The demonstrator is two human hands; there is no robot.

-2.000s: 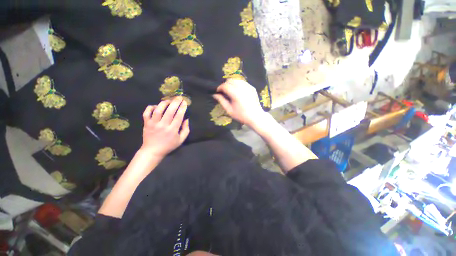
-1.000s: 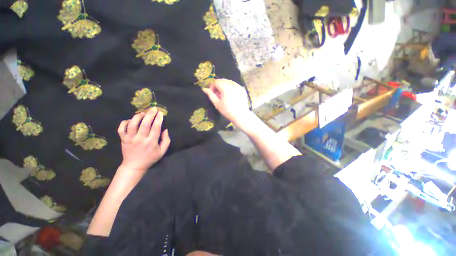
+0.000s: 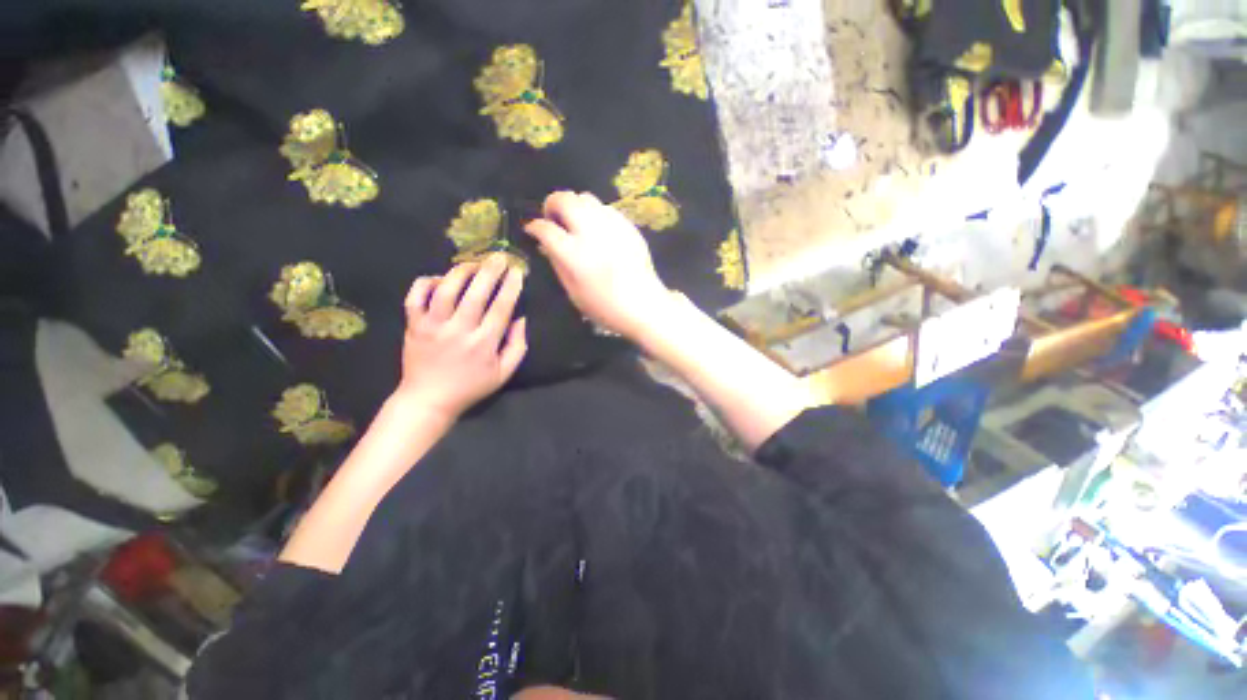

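Black fabric with gold butterfly motifs [image 3: 397, 151] covers the table in front of me. My left hand [image 3: 460, 335] lies on the cloth with its fingers spread, over the lower edge of a butterfly motif, and holds nothing visible. My right hand [image 3: 598, 260] is just to its right on the cloth, between two motifs, with the fingers bent and the fingertips together. Whether it holds a small thing is too small to tell. A thin pale mark [image 3: 268, 345] shows on the cloth left of my left hand.
Pale paper [image 3: 773, 89] lies at the cloth's right edge. Beyond it are red scissor handles [image 3: 1011, 105] and black-gold offcuts [image 3: 987, 38]. A wooden frame [image 3: 875, 367] and a blue crate [image 3: 930, 417] are below the table edge. Grey-white pieces [image 3: 96, 410] show at left.
My right hand has moved left and slightly up over the cloth, closer to my left hand. My left hand stays by the same motif. The camera view has shifted between frames.
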